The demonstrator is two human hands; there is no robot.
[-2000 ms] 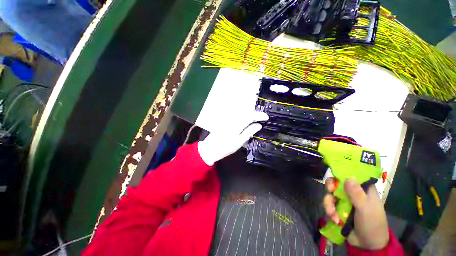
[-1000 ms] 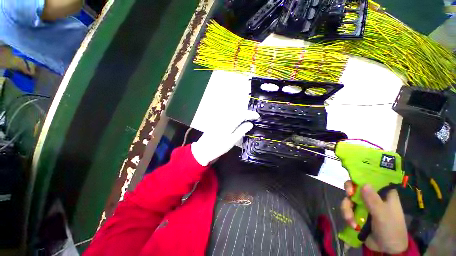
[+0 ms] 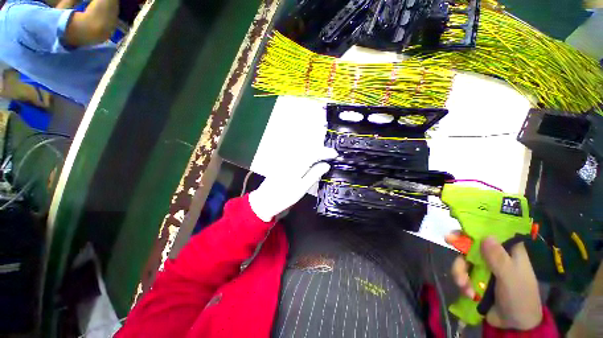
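A black plastic housing (image 3: pixel 380 155) with three oval openings along its far edge lies on the white sheet (image 3: pixel 486 158). A thin yellow-green wire lies across it, and another lies along its near part. My left hand (image 3: pixel 291 187), in a white glove, rests on the housing's left edge; its fingertips lie on the plastic, and whether they grip it is hard to tell. My bare right hand (image 3: pixel 506 280) is closed round the handle of a lime-green hot glue gun (image 3: pixel 486 211). The gun's metal nozzle points left, over the housing's near part.
A tied bundle of yellow-green wires (image 3: pixel 350 79) lies behind the housing, with a looser heap (image 3: pixel 529 59) and spare black housings (image 3: pixel 397 23) beyond. An open black box (image 3: pixel 559 129) and yellow-handled tool (image 3: pixel 559 257) are at right. The belt's chipped rail (image 3: pixel 215 125) runs left; a person in blue is opposite.
The glue gun and my right hand have moved right from their position two seconds ago, drawing the nozzle rightwards along the housing. My left hand stays at its left edge. The opposite person's arm has come into view.
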